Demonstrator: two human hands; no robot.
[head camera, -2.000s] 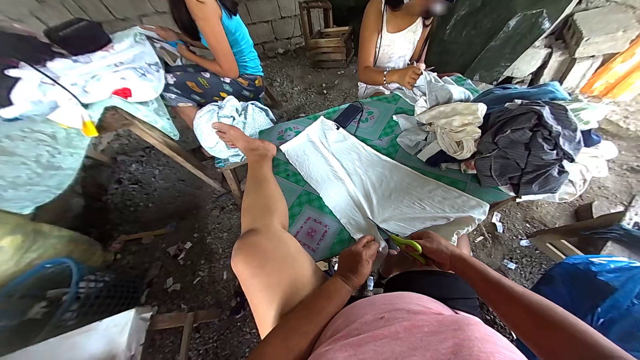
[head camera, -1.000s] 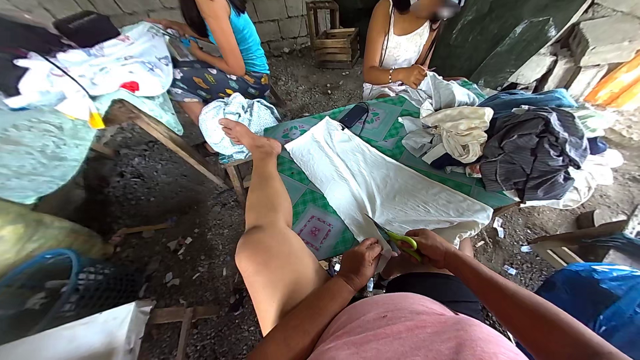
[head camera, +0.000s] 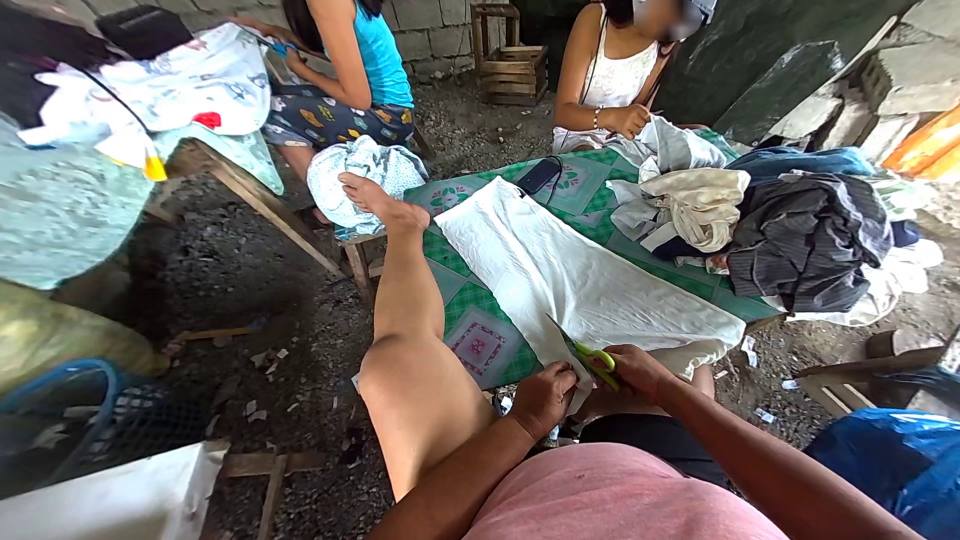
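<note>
A white cloth (head camera: 592, 289) lies spread over a low table with a green patterned cover (head camera: 480, 345). My right hand (head camera: 637, 375) grips yellow-green-handled scissors (head camera: 598, 361) at the cloth's near edge, with a dark blade pointing up and left over the fabric. Just left of the scissors, my left hand (head camera: 546, 396) pinches a narrow edge of the same cloth. My bare leg stretches along the table's left side. A dark phone (head camera: 538, 175) with a cord rests behind the cloth.
Crumpled garments (head camera: 814, 240) are heaped at the table's right. Across the table a person (head camera: 619, 67) handles white cloth; another person (head camera: 375, 60) sits at a left table holding blue-handled scissors. A blue plastic bag (head camera: 892, 465), a basket (head camera: 105, 382) and a wooden crate (head camera: 514, 75) stand around.
The scissors' blades stood more apart in the frame of one second ago than two seconds ago. Both hands stay near the cloth's near edge.
</note>
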